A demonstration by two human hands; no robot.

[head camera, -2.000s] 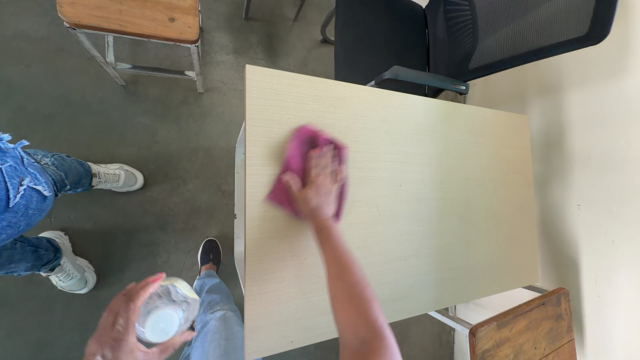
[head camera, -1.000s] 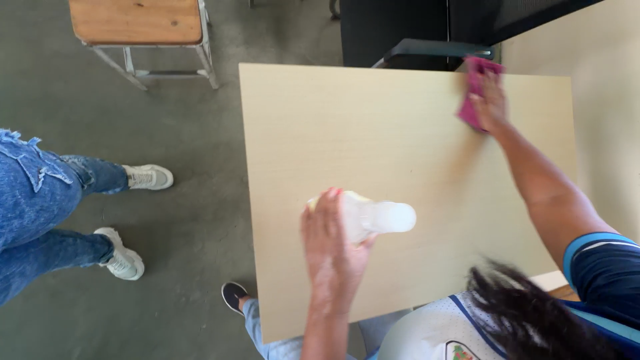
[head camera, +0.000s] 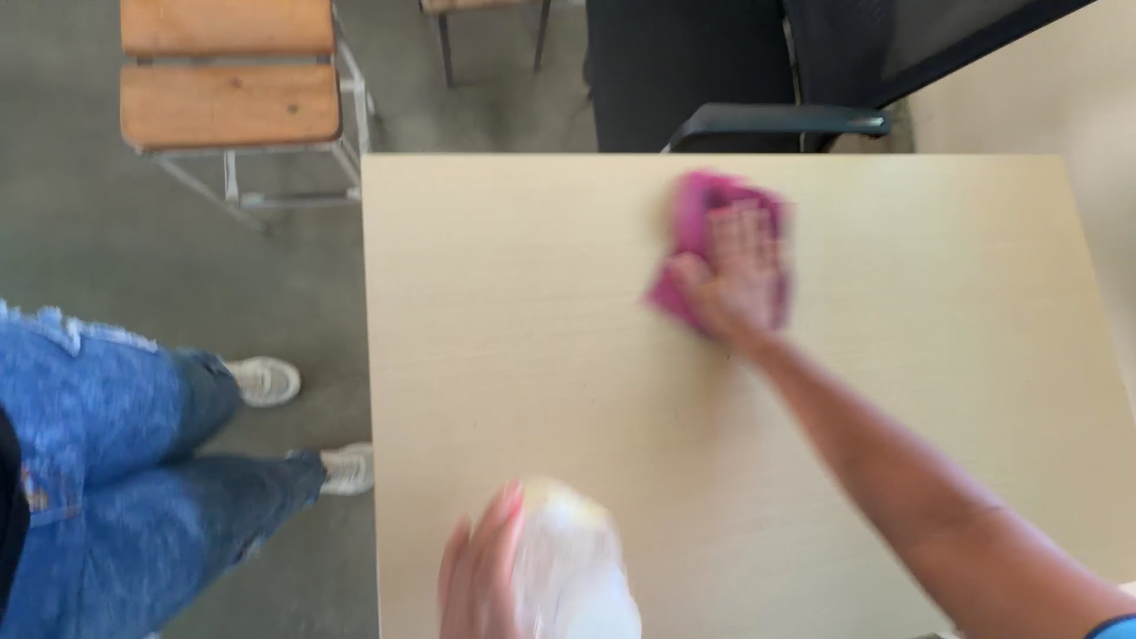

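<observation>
My right hand point(head camera: 741, 275) lies spread and blurred on a magenta cloth point(head camera: 697, 209), pressing it against the pale wood-grain tabletop point(head camera: 532, 311) near its far edge. At the bottom of the view my left hand point(head camera: 484, 568) grips a clear and whitish container point(head camera: 572, 559), probably a plastic bottle, above the near left part of the table. Blur and the frame edge hide part of this container and its lower end.
A black office chair point(head camera: 692, 71) with an armrest point(head camera: 781, 120) stands against the table's far side. A wooden stool point(head camera: 231, 106) with metal legs is at the upper left. Another person in blue jeans point(head camera: 115, 426) stands left of the table. A pale wall point(head camera: 994, 89) rises at the right.
The right hand and magenta cloth have moved left along the table from the far right corner, where they were one second ago. The left hand, beside the table two seconds ago, is now over it.
</observation>
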